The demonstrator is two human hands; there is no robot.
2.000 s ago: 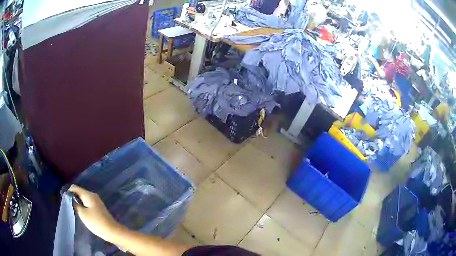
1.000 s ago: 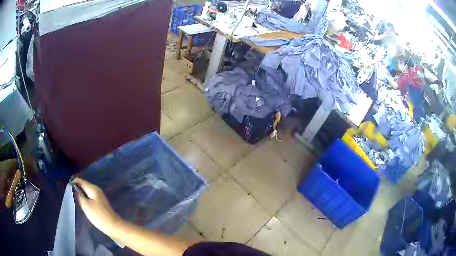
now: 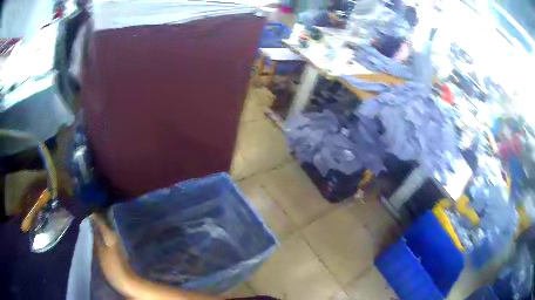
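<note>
My right hand is blurred at the lower left, its arm reaching in from the bottom edge. Its fingers are at the upper end of a light grey-blue cloth strip on the edge of the dark-covered table. Whether they grip the cloth is not clear. A steam iron with an orange handle lies left of the hand, its pale metal plate showing. My left hand is not in view.
A blue mesh crate with a clear liner stands right of my hand. A maroon cloth hangs behind it. Grey-blue garment pieces heap over a dark crate beside a sewing table. A solid blue bin stands on the tiled floor.
The view has swung left, so the crate, maroon cloth and iron sit further right. The picture is more blurred. My right hand stays at the cloth's upper end.
</note>
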